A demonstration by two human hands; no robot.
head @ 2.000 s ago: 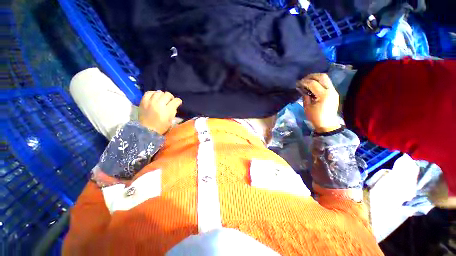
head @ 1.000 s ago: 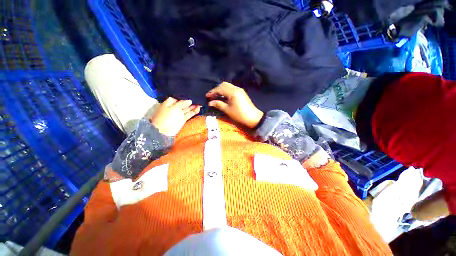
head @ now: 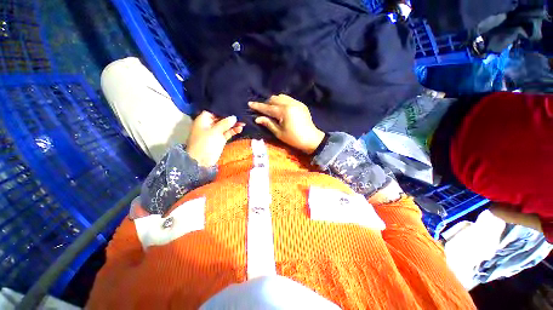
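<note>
A dark navy garment [head: 339, 72] lies spread over my lap and the crate beyond, with a small pale spot on it at the upper left. My left hand [head: 209, 136] is at the garment's near edge, with thumb and fingers close together. My right hand [head: 288, 121] rests on the same edge just to the right, fingers bent over the cloth. The fingertips of both hands face each other a short way apart. The cloth between them is dark, and I cannot make out a tool or thread there.
Blue grid crates stand at the left [head: 54, 133] and beyond my knee [head: 148, 42]. A person's red sleeve [head: 503, 157] is close at the right. Crumpled plastic bags [head: 403, 136] lie between that sleeve and my lap, over another blue crate [head: 452, 203].
My right hand has moved left from the garment's right corner to near my left hand. Over the last second both hands shifted only slightly, and the other person's hand moved up at the right.
</note>
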